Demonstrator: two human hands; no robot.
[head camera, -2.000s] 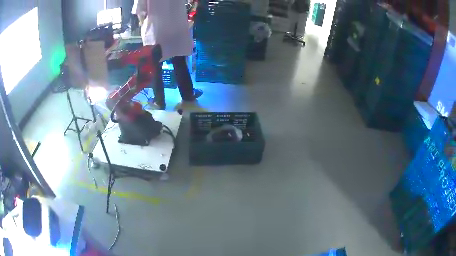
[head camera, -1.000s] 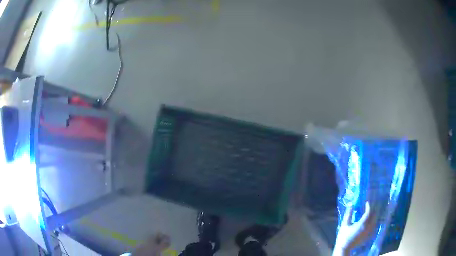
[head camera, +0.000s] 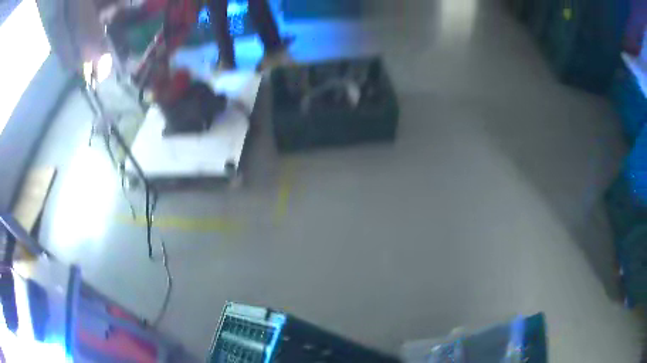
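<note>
A dark green plastic crate (head camera: 312, 347) is at the bottom centre, cut off by the lower edge. Its left end is lit bluish. Beside it at the lower right is a dark crate with shiny stretch film (head camera: 489, 344), also cut off. Neither of my hands is in the picture. The frame is blurred, so whether a hand touches either crate is hidden below the edge.
A red robot arm (head camera: 174, 88) stands on a white base (head camera: 186, 154) at the upper left, near thin stands. Another dark green crate (head camera: 337, 127) holds unclear things. A person's legs (head camera: 245, 32) stand behind. Bench at lower left (head camera: 74, 312); dark stacks at right.
The view has tilted up from the floor crates, which now sit at the bottom edge. Both hands, seen a second ago with one at the film, have left the picture. The robot arm is back in view.
</note>
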